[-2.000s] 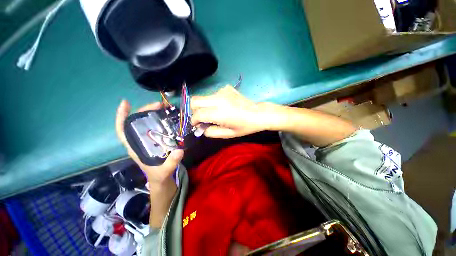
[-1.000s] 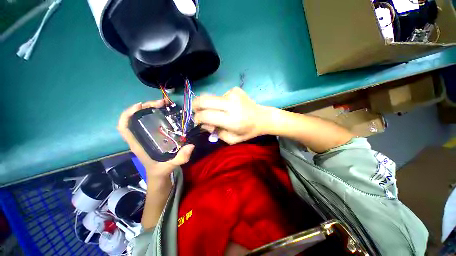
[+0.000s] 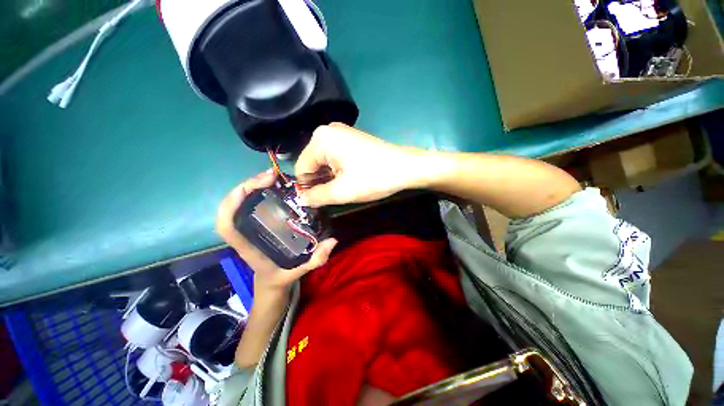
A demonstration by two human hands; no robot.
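My left hand [image 3: 256,230] holds the front module [image 3: 279,224], a black rounded shell with its silver face and circuit board turned up. My right hand [image 3: 349,168] is at the module's upper edge, with thumb and forefinger closed at the wire leads; what the fingertips pinch is too small to tell. Orange and red wire leads [image 3: 276,162] run from the module to the open black end of the camera housing [image 3: 270,71]. The housing, a white shell with a black lower part, lies on the green bench just beyond my hands.
The green bench [image 3: 421,71] bears a white forked tail cable [image 3: 99,44] at upper left. An open cardboard box [image 3: 540,87] with black-and-white modules stands at right. Below left is a blue crate [image 3: 75,349] with white-and-black housings. Brown boxes lie under the bench at right.
My right hand has moved up and now covers the bundle of coloured wires. My left hand and the module sit slightly further right and lower. The housing and cable also appear shifted right.
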